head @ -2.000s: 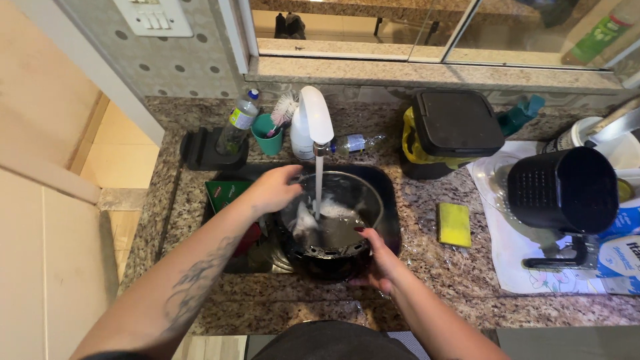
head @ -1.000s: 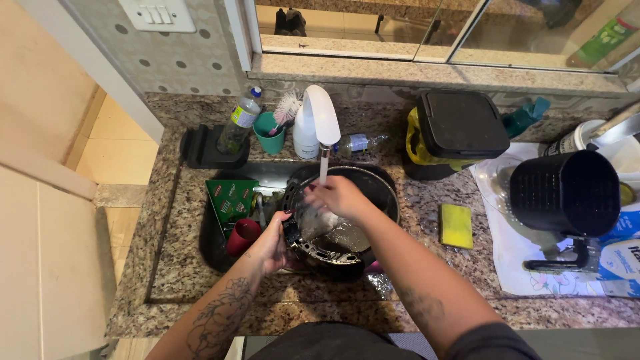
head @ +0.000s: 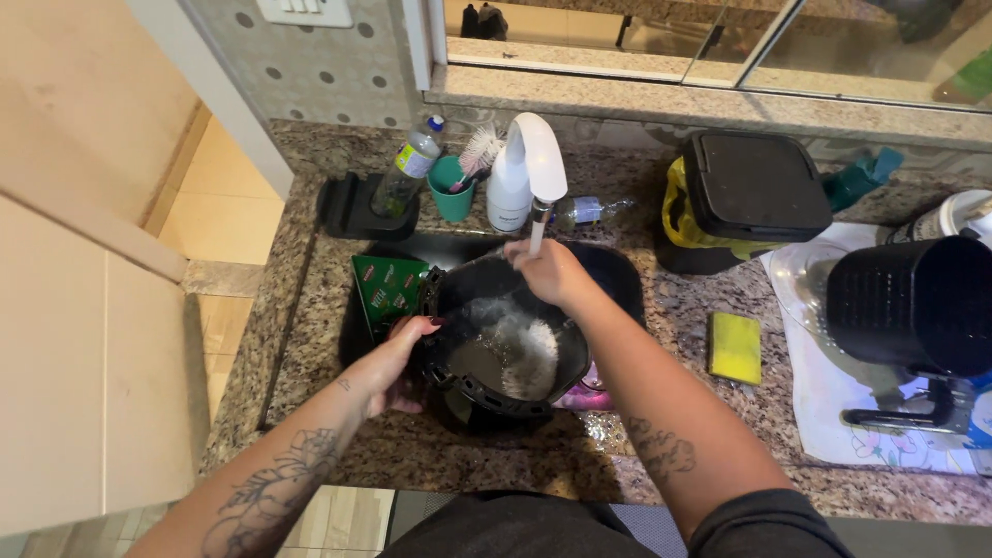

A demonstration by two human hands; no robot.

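Observation:
A black air fryer basket (head: 496, 399) is tilted in the dark sink (head: 457, 246), with foamy water inside. My left hand (head: 399, 360) grips its left rim, thumb on top and the other fingers partly hidden below. My right hand (head: 546, 271) is over the basket's back part, under the running white faucet (head: 539, 155). It is blurred, and whether it holds anything cannot be told. A whitish bristly or foamy patch (head: 539, 356) lies in the basket. Left of the basket stands a green pizza-printed carton (head: 387, 291). Something pink (head: 585, 395) shows at its lower right.
Behind the sink stand a plastic bottle (head: 407, 167), a teal cup (head: 451, 190) with a brush, and a white dispenser bottle (head: 508, 194); another bottle (head: 585, 211) lies flat. To the right are a lidded black bin (head: 756, 186), a yellow sponge (head: 735, 349) and a black drawer with handle (head: 911, 310) on a cloth.
My left hand has moved from over the basket to its left rim. My right hand has gone from the basket's lower right edge to beneath the faucet. The basket has turned and tilted.

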